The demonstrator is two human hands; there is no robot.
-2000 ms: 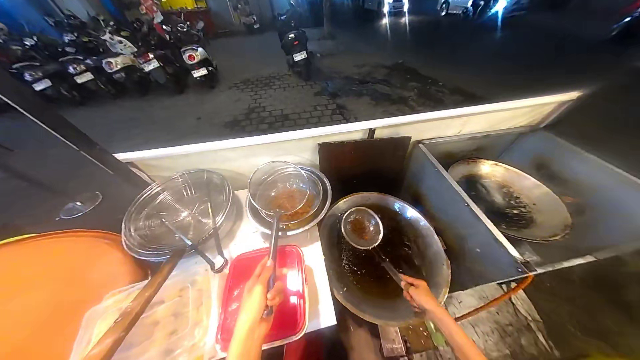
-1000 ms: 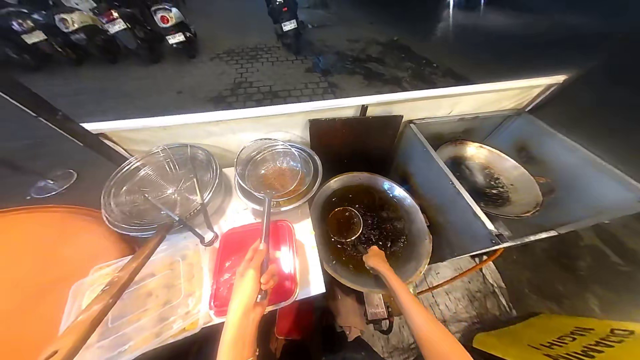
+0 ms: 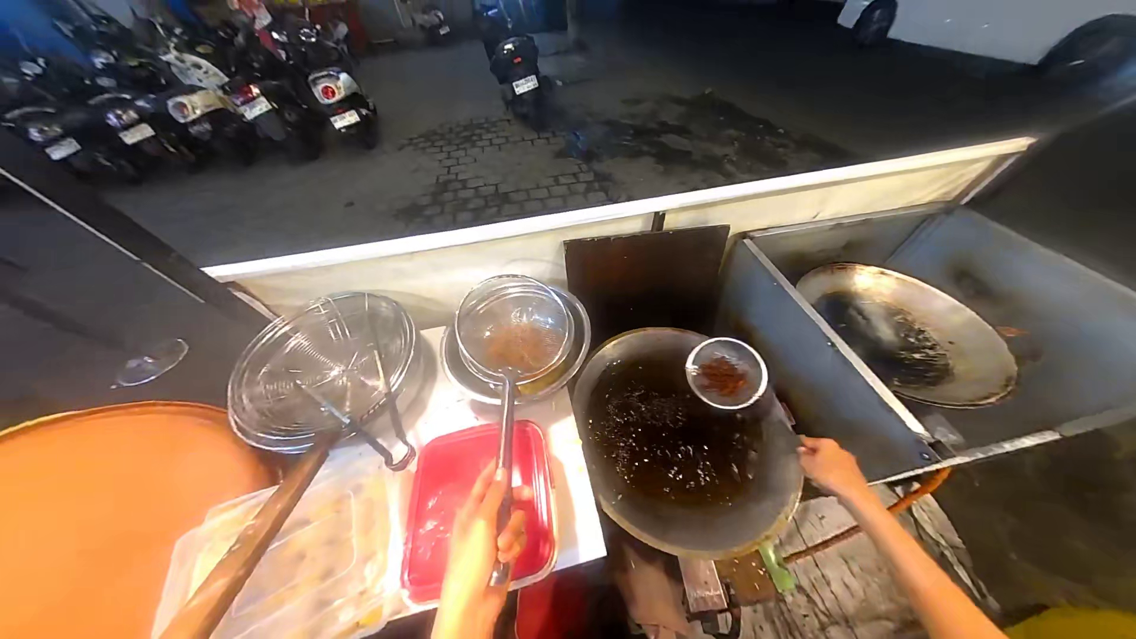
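My left hand point(image 3: 493, 524) grips the handle of a round wire-mesh strainer point(image 3: 515, 342), which holds brown bits and rests over a metal bowl point(image 3: 579, 337). At the right rim of a large wok point(image 3: 679, 537), my right hand point(image 3: 830, 466) is closed on the handle of a small strainer point(image 3: 726, 373). That strainer holds reddish-brown bits and is over the wok's upper right part. Dark, bubbling oil point(image 3: 674, 435) fills the middle of the wok. Below the left strainer lies a container with a red lid point(image 3: 444, 497).
Large wire strainers point(image 3: 324, 368) with long handles lie at the left, near a clear plastic container point(image 3: 293, 550) and an orange round surface point(image 3: 124, 497). A second wok point(image 3: 967, 346) sits in a metal enclosure point(image 3: 1056, 293) at right. A dark panel point(image 3: 648, 275) stands behind the near wok.
The small strainer was low in the oil one second ago and is now up at the wok's right side, holding reddish-brown bits. My left hand still holds its strainer over the bowl.
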